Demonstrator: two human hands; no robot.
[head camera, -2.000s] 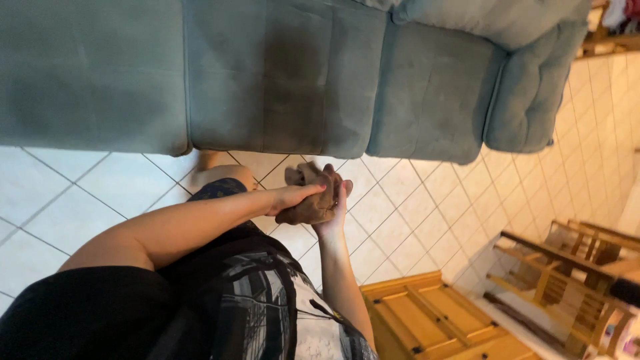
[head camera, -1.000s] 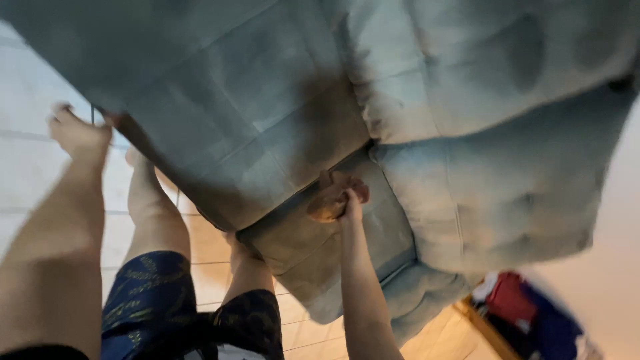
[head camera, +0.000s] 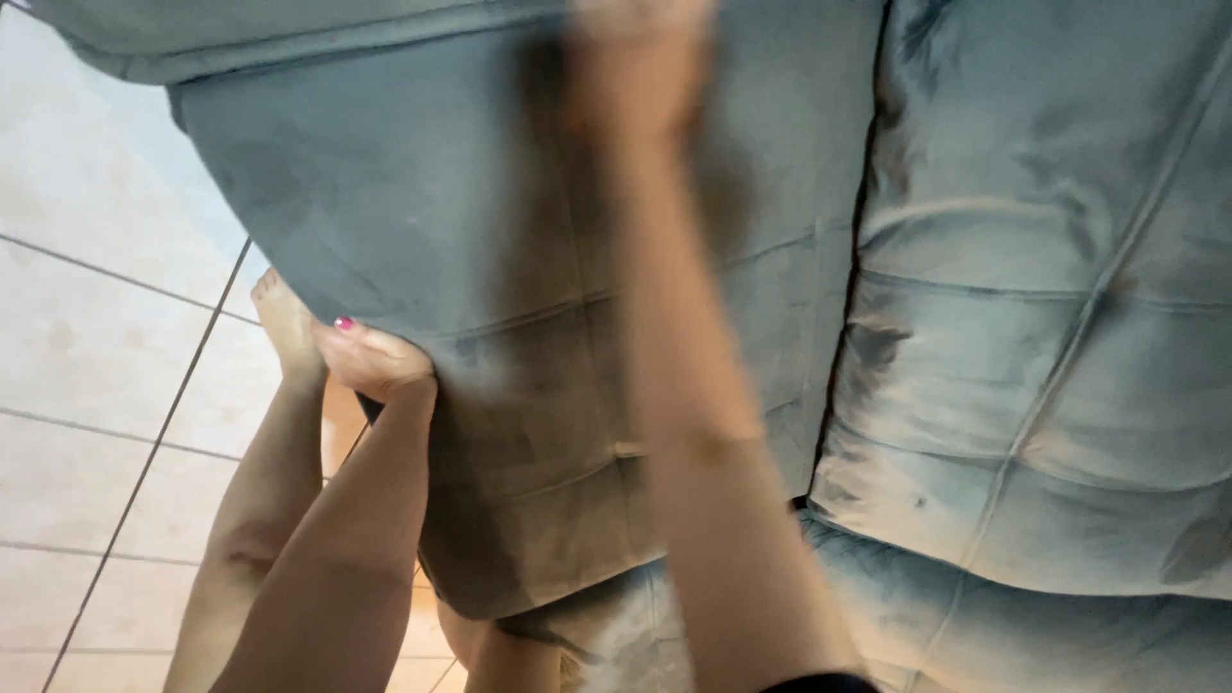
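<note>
A blue-grey upholstered sofa has a seat cushion (head camera: 385, 212) with darker patches and shadow across it. My left hand (head camera: 373, 358), one nail painted pink, touches the cushion's front edge at the left; most of its fingers are hidden, so its grip cannot be made out. From the bottom, my right arm reaches across the seat to my right hand (head camera: 640, 58), blurred at the top edge of the view and partly cut off. Whether it holds anything cannot be seen. The brown cloth of the earlier frames is not visible.
Tufted back cushions (head camera: 1039, 289) stand to the right of the seat, beyond a dark seam. Another padded section (head camera: 962, 587) lies at the lower right. Light floor tiles (head camera: 106, 337) run along the left, where my bare foot (head camera: 281, 303) is beside the sofa.
Two seconds ago both my hands were on the brown cloth; one second ago only my right hand held it, over the sofa. My right hand now reaches farther across the seat. The view has turned and moved closer.
</note>
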